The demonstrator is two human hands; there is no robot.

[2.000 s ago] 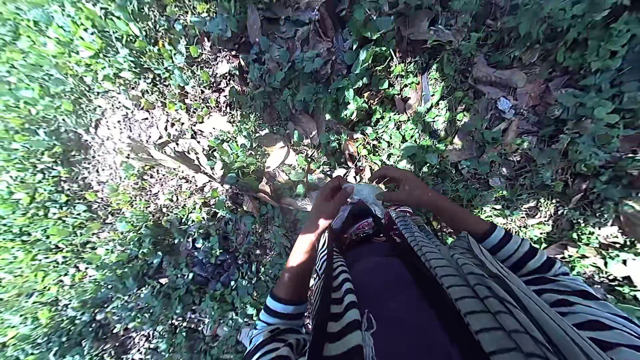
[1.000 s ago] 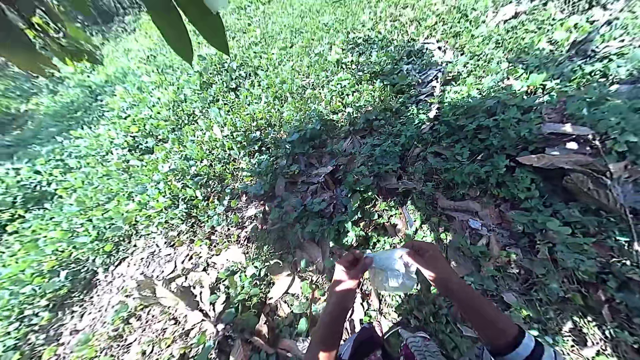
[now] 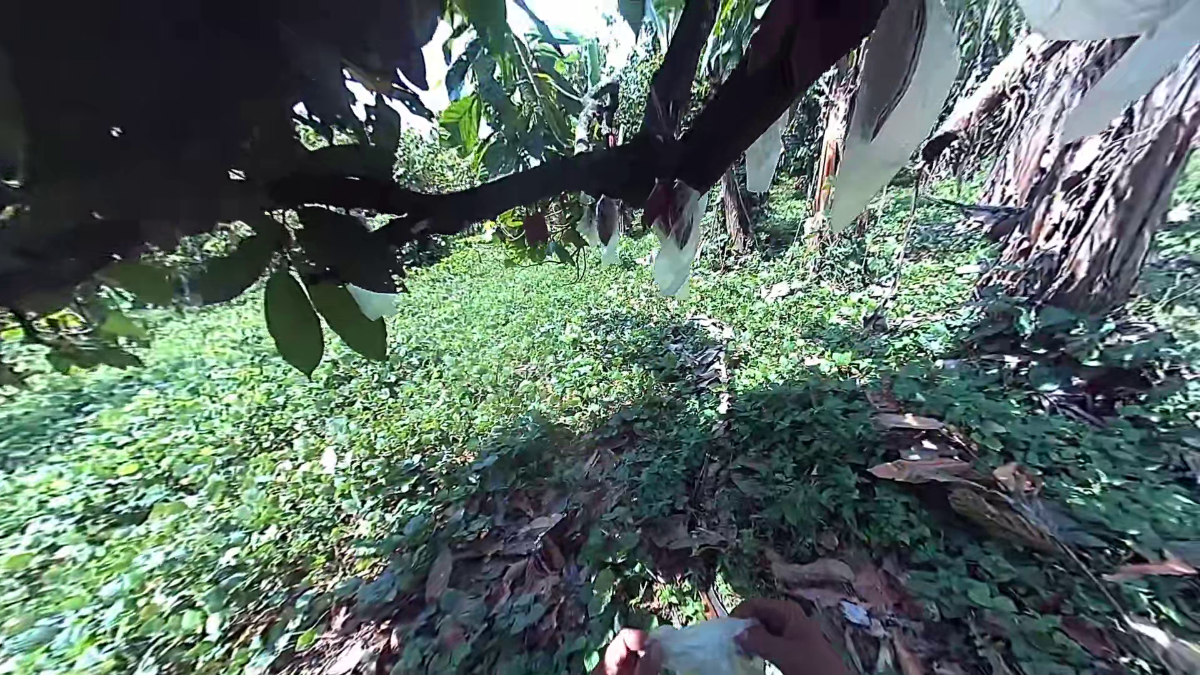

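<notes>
A translucent whitish plastic bag (image 3: 701, 649) is stretched between my two hands at the bottom edge of the view. Its left side is pinched by my left hand (image 3: 626, 651), of which only the fingertips show. My right hand (image 3: 789, 637) grips the other side, cut off by the lower edge. Above, from a dark tree branch (image 3: 581, 176), hang several pods in whitish bags, one reddish pod in a bag (image 3: 677, 234) near the middle and a larger bagged pod (image 3: 891, 103) at the upper right.
Dark green leaves (image 3: 295, 323) hang low at the left, under dense shaded foliage. A thick trunk with peeling fibrous bark (image 3: 1092, 178) stands at the right. Low green plants cover the ground, with dry brown leaves (image 3: 923, 469) at the right and centre.
The view has tilted up strongly, from the ground to the branch and bagged pods. The bag stays between my hands, which now sit at the bottom edge.
</notes>
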